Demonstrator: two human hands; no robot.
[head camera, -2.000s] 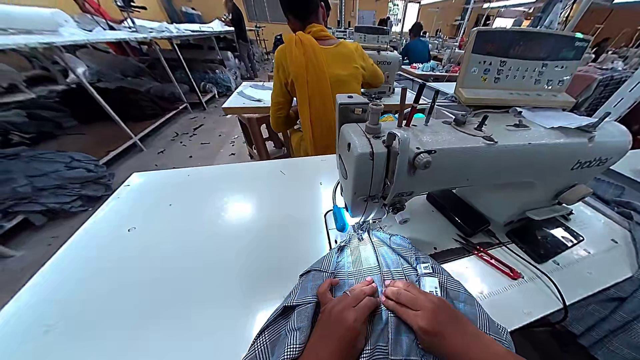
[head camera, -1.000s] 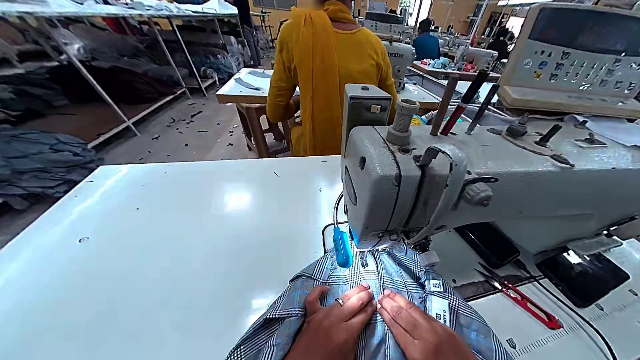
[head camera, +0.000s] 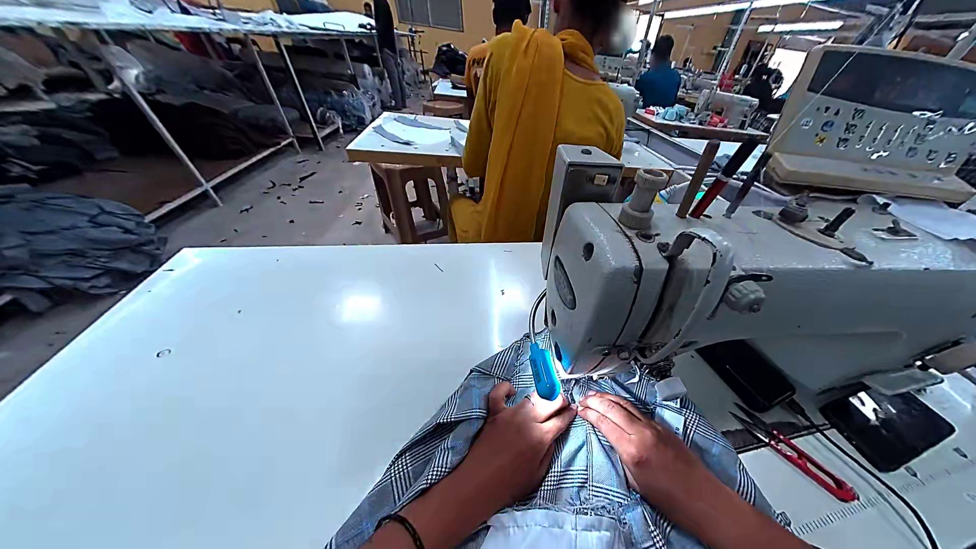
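Observation:
A plaid grey-blue woven garment (head camera: 450, 427) lies under the head of a white industrial sewing machine (head camera: 793, 297). My left hand (head camera: 526, 435) presses on the cloth just below the blue clip-on lamp (head camera: 544, 371), fingers bent. Close beside it, my right hand (head camera: 633, 435) rests on the cloth with fingers extended; the fingertips of both hands nearly meet at a seam in front of the presser area. The needle is hidden by the machine head and glare. White lining fabric (head camera: 553, 530) shows at the garment's near edge, between my forearms.
Red-handled thread snips (head camera: 812, 463) and two dark phones (head camera: 751, 374) (head camera: 888, 427) with a cable lie right of the cloth. A control panel (head camera: 877, 114) stands on the machine. A person in yellow (head camera: 534, 130) sits ahead beyond the white table (head camera: 305, 343); fabric piles (head camera: 76, 236) lie left.
Both hands and the garment have moved forward toward the machine head, and white lining now shows at the near edge. The view has shifted closer to the machine.

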